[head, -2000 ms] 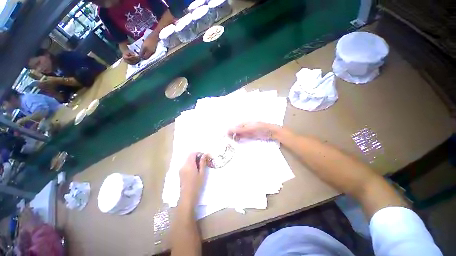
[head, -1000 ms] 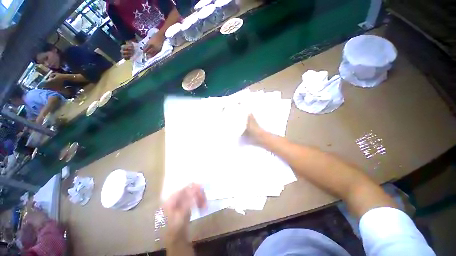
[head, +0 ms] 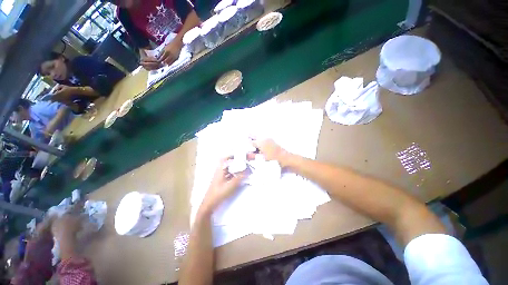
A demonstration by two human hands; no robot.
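A fanned stack of white paper sheets [head: 295, 195] lies in front of me on the cardboard. My left hand [head: 231, 170] and my right hand [head: 267, 153] are close together over its middle, both on a crumpled white paper bundle [head: 250, 167]. The paper is bright and hides what is inside the bundle. A stack of wrapped pieces [head: 138, 214] stands left of the sheets. A crumpled wrapped piece [head: 353, 101] and a taller stack of wrapped pieces [head: 408, 64] stand to the right.
Beyond the sheets, the green conveyor belt [head: 172, 111] carries metal discs, one [head: 229, 82] just past the paper and another [head: 269, 21] farther right. Workers sit across the belt. Another person's hands [head: 67, 225] hold paper at the far left. Shiny tape [head: 413, 158] is on the cardboard.
The flat sheet my hands were spreading is now crumpled between them, and my left hand has moved up and inward. The discs have shifted right along the belt. Hands have come in at the far left.
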